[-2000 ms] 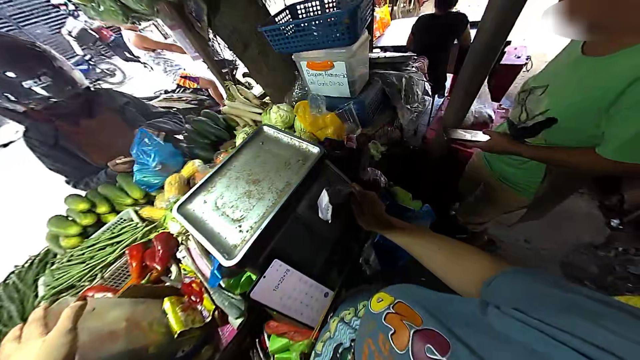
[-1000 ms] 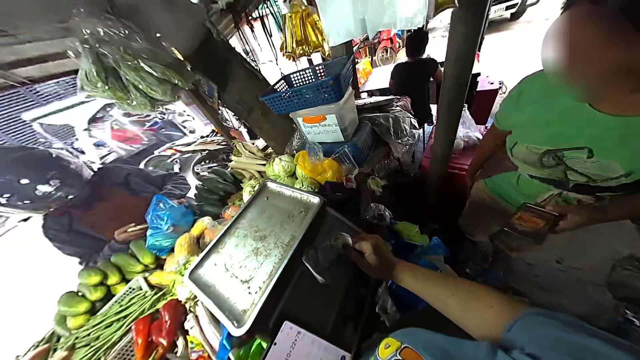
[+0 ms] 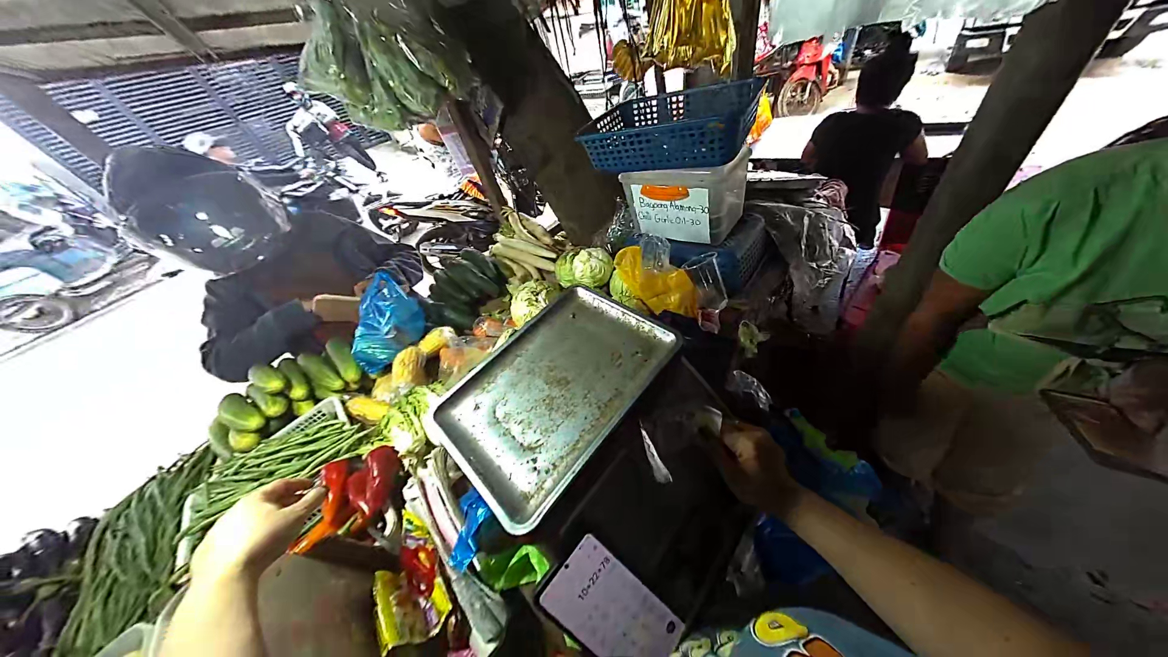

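Observation:
My left hand [image 3: 260, 525] is at the lower left, its fingers by red peppers [image 3: 358, 488]; whether it grips one I cannot tell. On the right, my right hand [image 3: 750, 461] is closed on a thin clear plastic bag [image 3: 680, 431] over a dark surface. Between the hands lies an empty metal tray [image 3: 557, 397], slightly tilted. A smartphone [image 3: 610, 598] with a calculator on its screen rests below the tray. Green beans [image 3: 274, 465] lie beyond my left hand. A blue plastic bag [image 3: 388, 324] hangs by a helmeted person across the stall.
Cucumbers [image 3: 292, 388], cabbages [image 3: 584, 267] and other vegetables surround the tray. A blue basket [image 3: 675, 128] tops a lidded plastic tub [image 3: 693, 201]. A wooden post [image 3: 995, 173] stands at the right, beside a person in a green shirt [image 3: 1068, 246] holding a dark object.
My left hand, mostly out of view one second ago, now reaches to the red peppers. My right hand stays beside the tray with the plastic.

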